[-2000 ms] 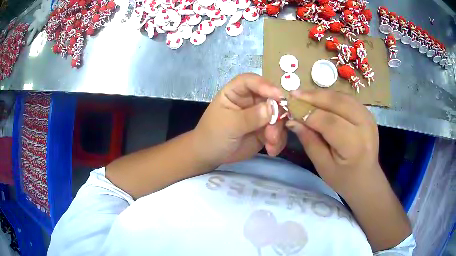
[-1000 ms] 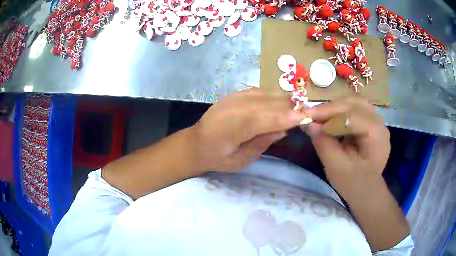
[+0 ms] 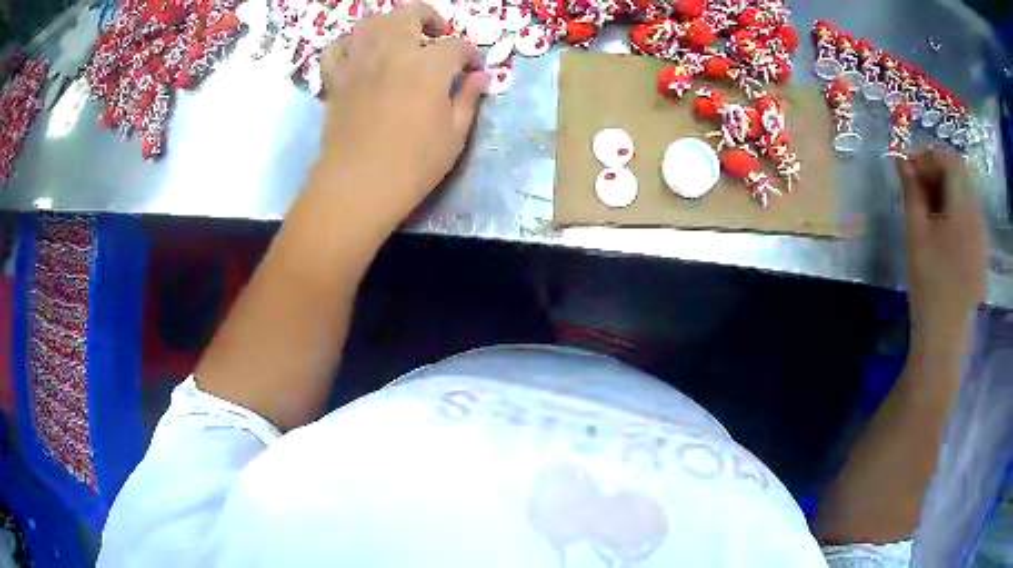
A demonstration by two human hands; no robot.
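Note:
My left hand [image 3: 394,100] reaches over the heap of white discs with red marks [image 3: 505,28]; its fingertips are among the discs, and whether it grips one is unclear. My right hand [image 3: 942,205] is at the right, its fingertips at the pale base of a red-and-white figure [image 3: 902,124], beside another figure on a base [image 3: 843,111]. Two white discs [image 3: 615,186] lie one behind the other on the cardboard mat [image 3: 689,216], left of a shallow round white dish [image 3: 691,168].
Red-headed figures [image 3: 739,166] are heaped on and behind the mat. Figures on pale bases [image 3: 878,72] form a slanting row at the back right. More red-and-white parts [image 3: 156,67] lie far left on the metal table [image 3: 222,178]. A blue crate [image 3: 117,333] is below left.
The figure held between both hands has gone right with my right hand, beside the single based figure. My left hand has moved away to the disc heap. The view has shifted slightly.

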